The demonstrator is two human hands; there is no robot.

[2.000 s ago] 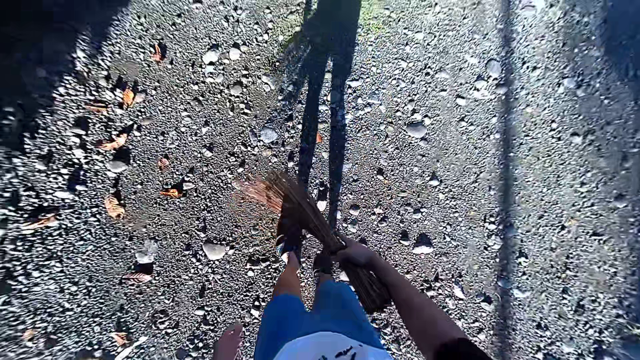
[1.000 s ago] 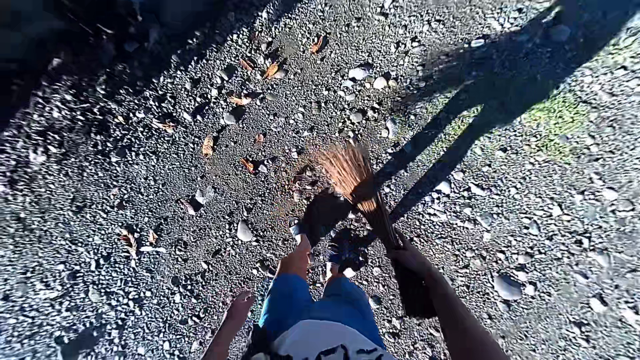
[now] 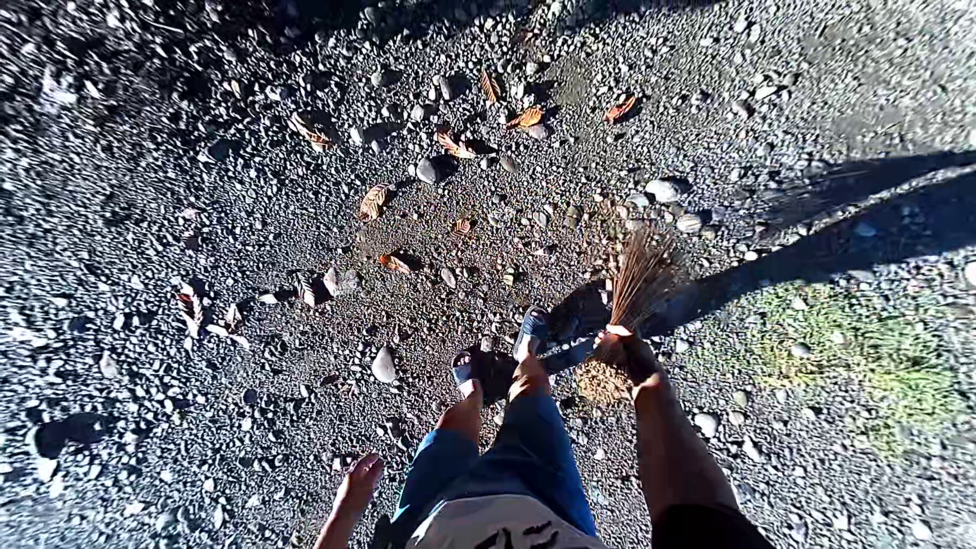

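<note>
My right hand is closed around a stick broom, a bundle of thin brown bristles. The bristles fan out upward over the gravel, and the tan butt end of the bundle shows just below my fist. My left hand hangs at the lower left beside my blue shorts, nearest to the gravel and touching nothing that I can see. How its fingers are held does not show clearly. Dry brown leaves, such as a curled leaf and an orange leaf, lie on the ground ahead and to the left.
Gravel ground surrounds my feet in dark slide sandals. Loose stones lie about, among them a pale stone and a larger rounded stone. A patch of grass is at the right, below a long shadow.
The broom has swung from pointing up and left to pointing up and slightly right, still in my right hand. The view has turned strongly, and the grass and shadows sit elsewhere.
</note>
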